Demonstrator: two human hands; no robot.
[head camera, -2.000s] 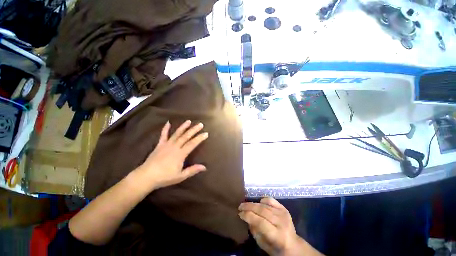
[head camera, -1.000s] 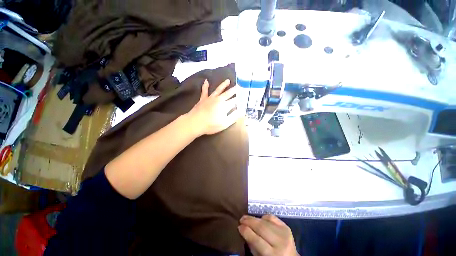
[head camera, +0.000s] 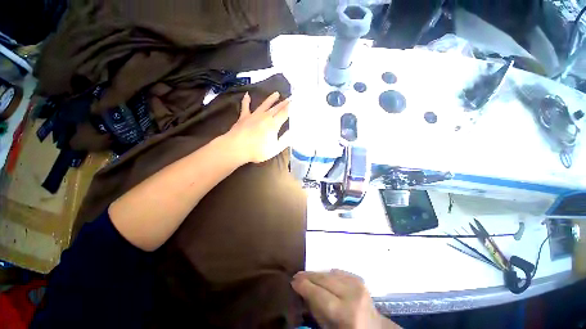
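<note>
The brown garment piece (head camera: 238, 218) lies flat on the table left of the white sewing machine (head camera: 411, 141), its right edge beneath the machine head. My left hand (head camera: 260, 132) rests on its far part with fingers spread, close beside the head. My right hand (head camera: 337, 297) pinches the near right corner of the cloth at the table's front edge. The needle and presser foot are hidden behind the machine head.
A brown garment pile (head camera: 148, 38) with black labelled strips (head camera: 122, 122) lies at the far left, partly on cardboard (head camera: 38, 205). A smartphone (head camera: 411, 215) lies under the machine arm. Scissors (head camera: 498, 254) and thin snips (head camera: 474, 252) lie right of it.
My left hand has moved from the middle of the cloth to its far part near the machine head. My right hand still pinches the near corner. The camera view has shifted.
</note>
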